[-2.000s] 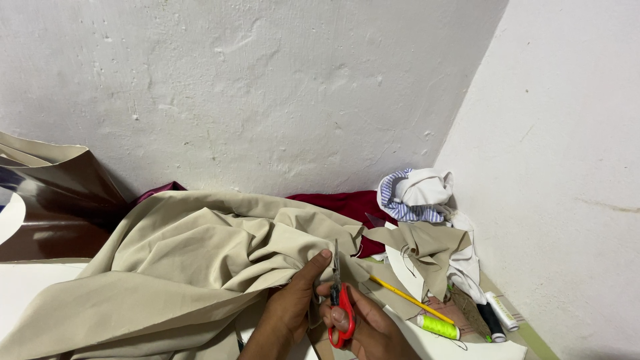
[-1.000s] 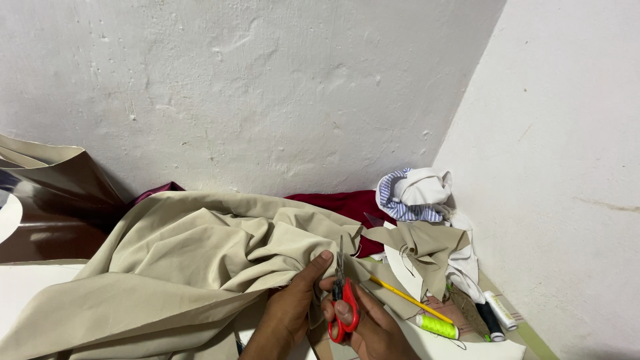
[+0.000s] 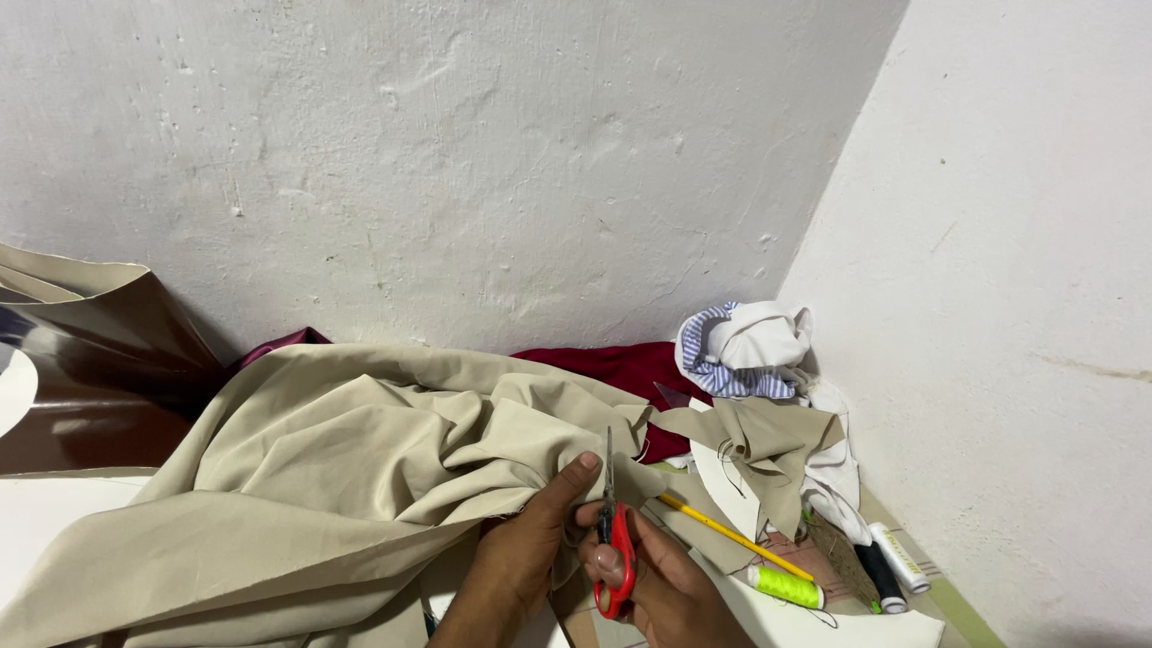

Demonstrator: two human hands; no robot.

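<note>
Gathered beige fabric point(image 3: 360, 450) spreads over the left and middle of the work surface. My left hand point(image 3: 531, 549) grips its right end, thumb on top and fingers hidden beneath. Small scissors with red handles point(image 3: 621, 562) are in my right hand point(image 3: 661, 576), fingers around the loops. Their blades point up and away, close to my left thumb and against the fabric; they look nearly closed. Right of my hands lie a yellow pencil point(image 3: 738, 537) and a neon yellow thread spool point(image 3: 786, 587).
Black point(image 3: 879, 576) and white point(image 3: 900, 558) thread spools lie at the right. Beige scraps point(image 3: 774, 441), a white and blue-striped cloth bundle point(image 3: 751, 346) and dark red fabric point(image 3: 612, 364) sit near the wall corner. Brown glossy sheeting point(image 3: 108, 369) stands at the left.
</note>
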